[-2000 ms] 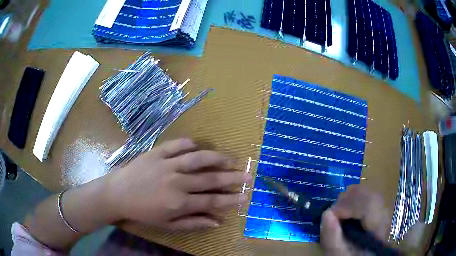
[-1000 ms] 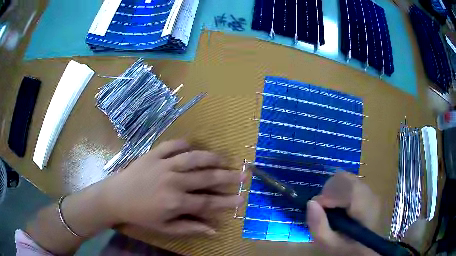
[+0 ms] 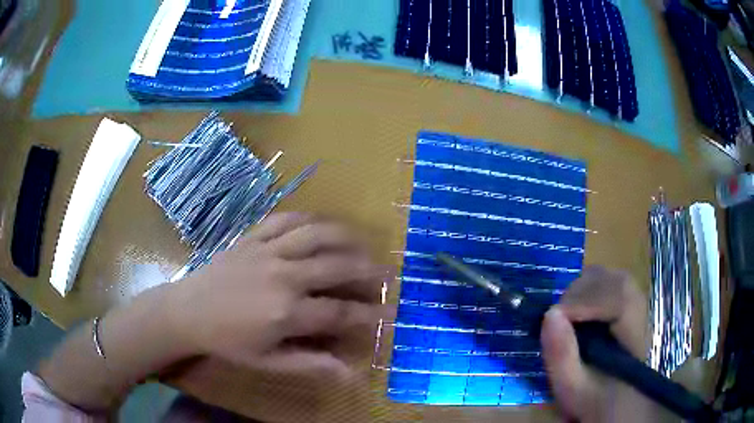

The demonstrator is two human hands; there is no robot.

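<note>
A blue solar cell string [image 3: 496, 206] lies on the brown tabletop, silver lines running across it and short wire ends overhanging both sides. A thin bus ribbon [image 3: 379, 343] runs along the lower part of its left edge. My left hand [image 3: 281, 297] lies palm down just left of the string, fingers apart and blurred, fingertips close to the ribbon; whether they touch it is unclear. My right hand [image 3: 591, 339] holds a black soldering iron [image 3: 616, 363] over the string's lower right. Its metal tip is over the cell, inside the left edge; contact is unclear.
Loose ribbons [image 3: 211, 186], white strips [image 3: 91, 202] and a black bar [image 3: 35, 211] lie left. More ribbons [image 3: 670, 289] and white strips [image 3: 705, 281] lie right. A white-banded blue stack [image 3: 207, 49] and dark cell stacks [image 3: 456, 37] sit behind on teal sheets [image 3: 331, 73].
The iron's tip has moved from the ribbon at the left edge inward over the cell. My left fingers have shifted slightly off the ribbon. The whole scene has shifted left in view.
</note>
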